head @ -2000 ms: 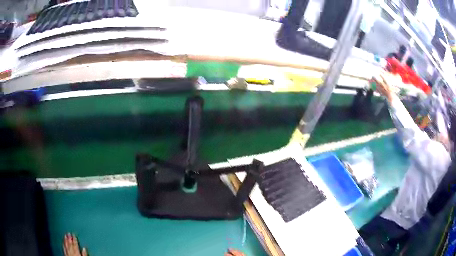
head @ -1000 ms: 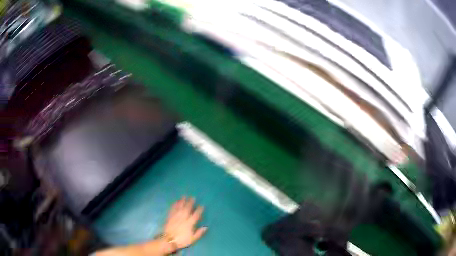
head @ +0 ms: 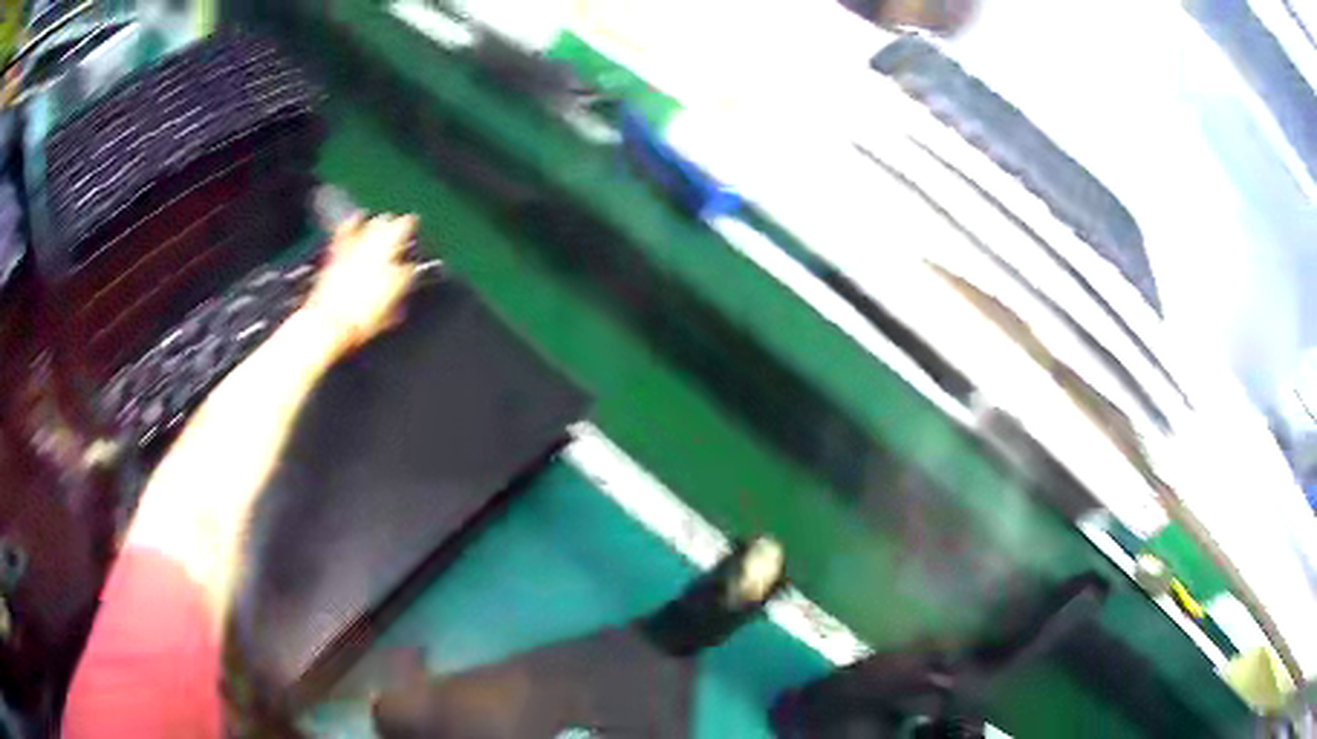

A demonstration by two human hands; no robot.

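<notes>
My left hand (head: pixel 368 274), its forearm rising from the lower left, is at the far edge of a dark flat stack or tray (head: pixel 419 419). It is blurred, and its grip is unclear. A dark flat plate (head: pixel 578 686) lies at the bottom edge, partly cut off, with a bit of pale ring. A short black block (head: pixel 693 614) is at its upper corner, beside a small pale blurred patch. I cannot tell if that patch is my right hand. Another black unit with an arm (head: pixel 852 693) is at its right, cut off below.
Trays with many small dark loops (head: pixel 188 130) are at the upper left. A dark green conveyor (head: pixel 636 375) runs diagonally past the teal mat (head: pixel 578 549) and its white edge strip. Beyond it, a shelf holds white sheets (head: pixel 924 217) and a blue object (head: pixel 672 166).
My left hand has moved from the teal mat up to the far edge of the dark stack. The flat plate has come into view at the bottom. The head view has shifted.
</notes>
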